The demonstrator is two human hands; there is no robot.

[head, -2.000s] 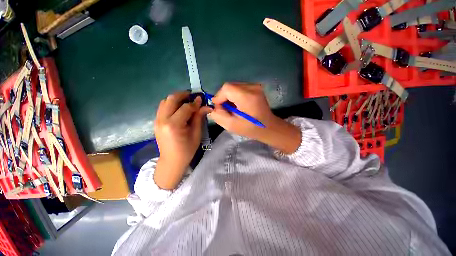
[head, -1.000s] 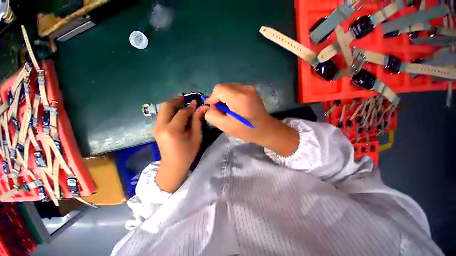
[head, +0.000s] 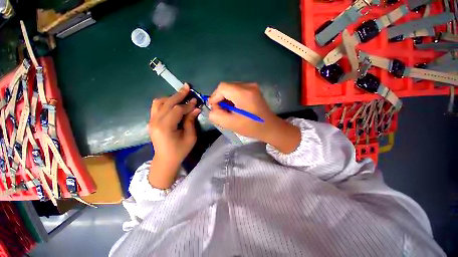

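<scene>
My left hand point(head: 173, 123) pinches the dark case of a wristwatch point(head: 194, 98) above the front part of the green mat. Its pale blue-grey strap point(head: 170, 78) points up and left, ending in a metal buckle point(head: 154, 63). The other strap half runs down and right below my right hand. My right hand point(head: 241, 108) holds a slim blue pen-like tool point(head: 243, 112), its tip end at the watch case. Whether the tip touches is too small to tell. A small round white dish point(head: 140, 37) stands on the mat point(head: 226, 45).
A red tray of strapped watches point(head: 329, 95) is at the right, with a beige strap overhanging the mat. Another red tray point(head: 75, 160) full of watches is at the left. Red crates point(head: 370, 150) sit below the right tray. A wooden strip point(head: 75, 14) is at the far left.
The held watch has turned: the buckle end, pointing left a second ago, now points up and left, and the other strap half shows below my right hand. The blue tool remains at the case.
</scene>
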